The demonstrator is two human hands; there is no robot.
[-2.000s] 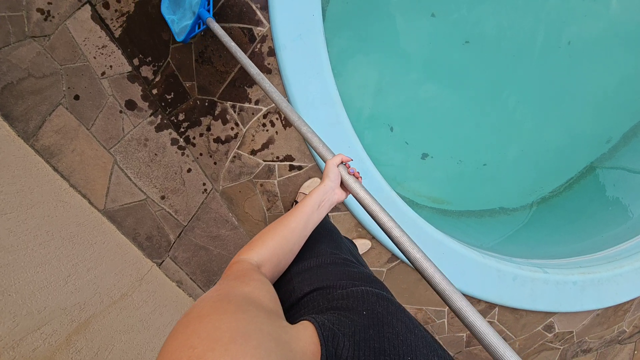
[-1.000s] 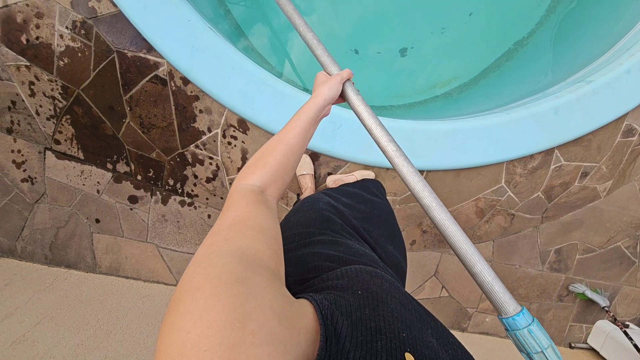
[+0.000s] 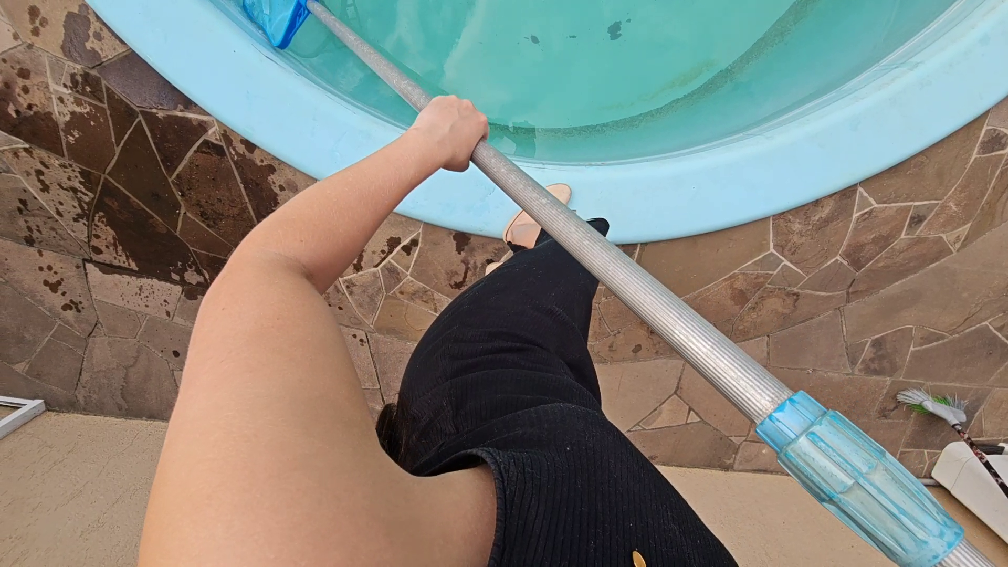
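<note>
My left hand (image 3: 450, 132) is closed around a long ribbed metal telescopic pole (image 3: 630, 283), near the pool's rim. At the pole's far end, upper left, a blue pool skimmer net (image 3: 277, 17) is at the inner edge of the pool, partly cut off by the frame. A translucent blue plastic locking collar (image 3: 862, 476) sits on the pole at the lower right. My right hand is out of view. Greenish water (image 3: 630, 71) with dark specks lies in the pool.
The light blue pool rim (image 3: 677, 197) curves across the view above stone paving (image 3: 811, 331), wet at the left. My sandalled foot (image 3: 535, 216) is beside the rim. A brush with bristles (image 3: 933, 404) and a white object (image 3: 965, 472) are at the lower right.
Two seconds ago the net was over the paving outside the rim; now it is at the pool's inner edge. My left hand still grips the pole. The view has turned.
</note>
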